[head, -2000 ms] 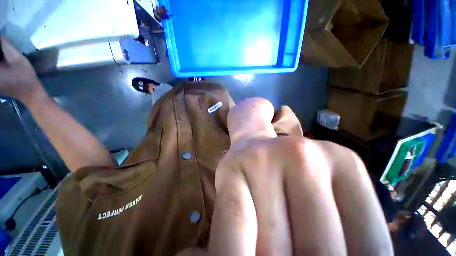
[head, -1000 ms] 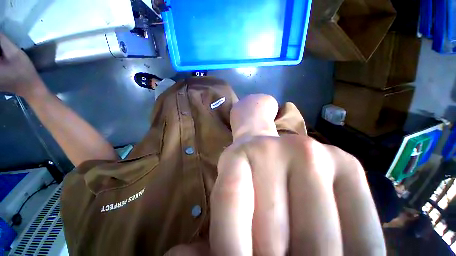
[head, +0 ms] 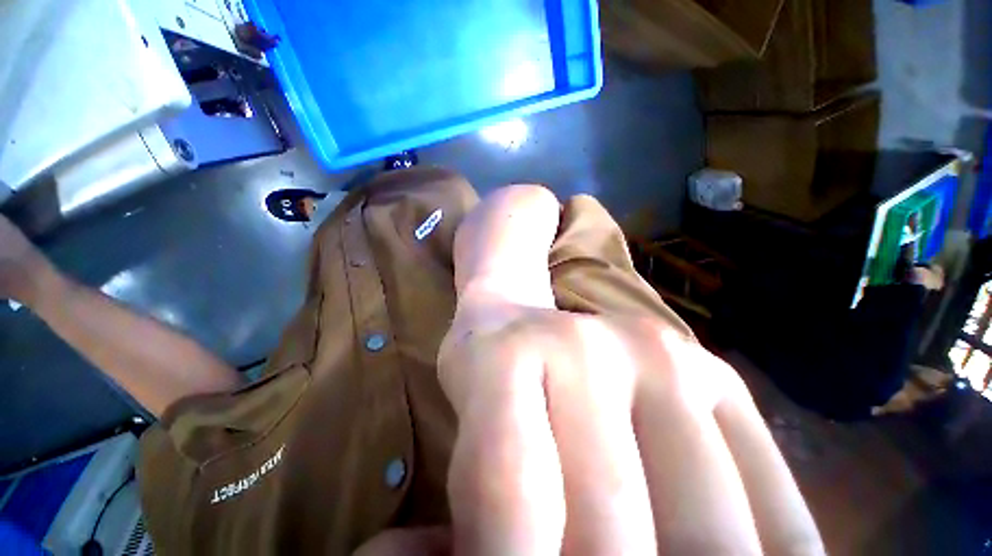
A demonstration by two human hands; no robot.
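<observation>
My right hand is raised very close to the camera, back of the hand showing. Its fingers run down past the bottom edge, so their tips and anything in them are hidden. My left arm reaches out to the left; my left hand is mostly cut off by the left edge and its fingers do not show. The large blue bin is at the top centre, beyond my brown shirt, with no wires visible in the part shown. The white machine stands left of it, its dark outlet mechanism near the bin.
Cardboard boxes stand at the upper right. At the right, a person in dark clothing has a hand near a green and blue tray. A white and blue device is at the lower left. Grey floor shows below the bin.
The view has turned, so the bin, machine and boxes sit further left. My left hand has slid mostly out past the left edge. My right hand stays close to the camera.
</observation>
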